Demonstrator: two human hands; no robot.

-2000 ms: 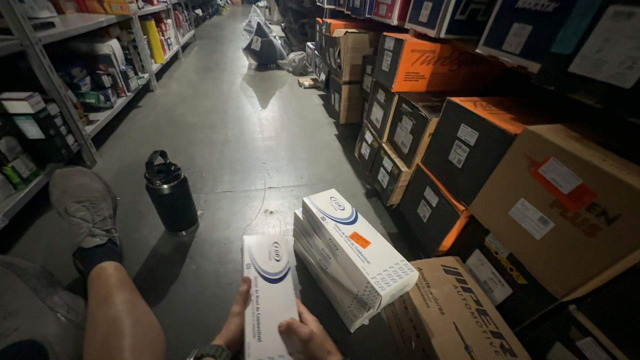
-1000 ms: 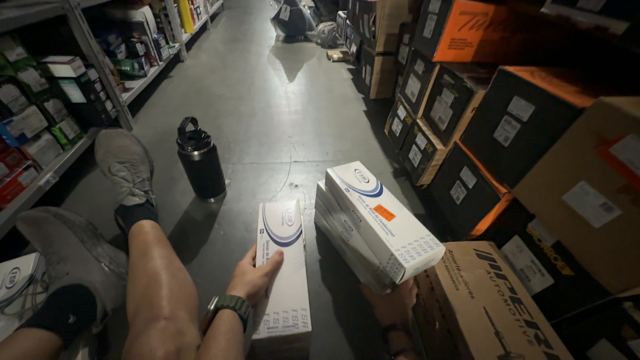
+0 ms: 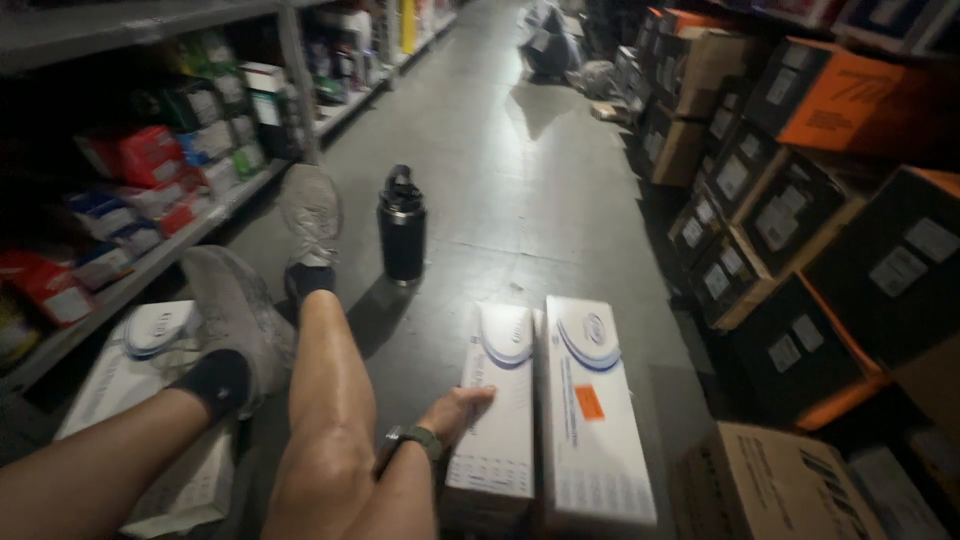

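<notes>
My left hand [image 3: 456, 412], with a watch on a green strap at its wrist, rests against the left side of a long white cardboard box [image 3: 501, 405], thumb on its top. Close at the right of it, nearly parallel, lies a second white box [image 3: 596, 420] bearing an orange sticker. My right hand is not visible. Another white box [image 3: 161, 330] of like print lies at the left, partly hidden by my shoe [image 3: 232, 315] and leg. A black insulated bottle [image 3: 403, 232] with a handled lid stands upright on the floor beyond my knee.
Metal shelving [image 3: 180, 240] with packaged goods runs along the left. Stacked black and orange boxes [image 3: 802, 345] line the right side, with a brown carton [image 3: 795, 480] near me. Farther down the aisle lie a dark bag [image 3: 550, 52] and clear plastic wrapping [image 3: 598, 77].
The two white boxes now lie nearly parallel and close together; one second ago the stickered box was slanted. My right hand, at that box's near end then, is out of sight.
</notes>
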